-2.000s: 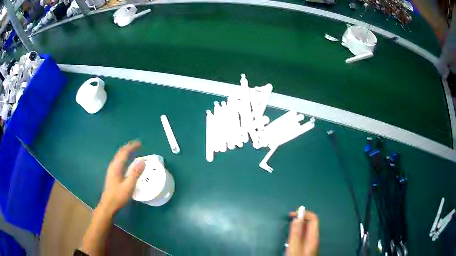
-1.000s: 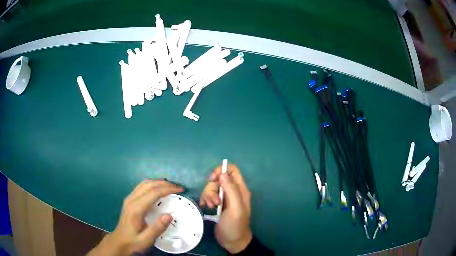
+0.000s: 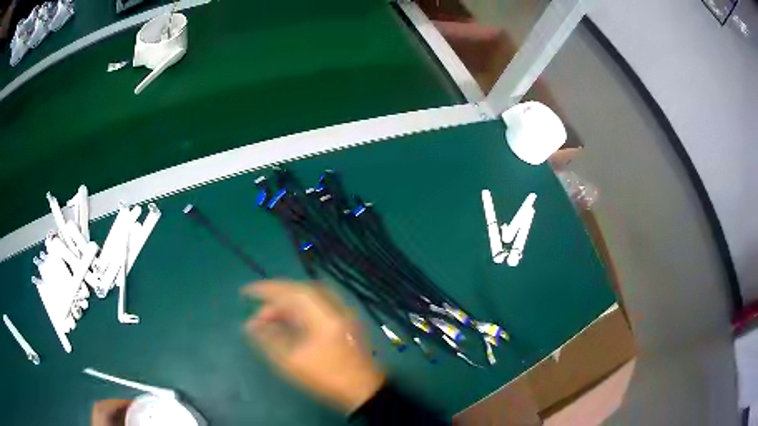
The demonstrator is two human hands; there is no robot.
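A white round housing (image 3: 163,411) with a white stick antenna (image 3: 129,382) sticking out to its left is at the bottom left edge, partly cut off. My left hand (image 3: 110,413) is beside it, mostly out of the picture, with fingers at the housing's left side. My right hand (image 3: 309,337), blurred, is over the bench by the lower end of a single black cable (image 3: 224,240); its grip cannot be made out. The bundle of black cables (image 3: 357,250) with blue plugs lies right of and above that hand.
A pile of white antennas (image 3: 66,274) lies at the left. A few antennas (image 3: 509,229) lie at the right, below a white housing (image 3: 534,133) at the bench corner. A unit (image 3: 161,43) sits on the belt behind the metal rail (image 3: 307,151). Cartons (image 3: 573,366) stand beyond the right edge.
The view has swung to the right. My right hand has left the housing and moved to the cables. The antenna it held is now at the housing. My left hand stays at the housing.
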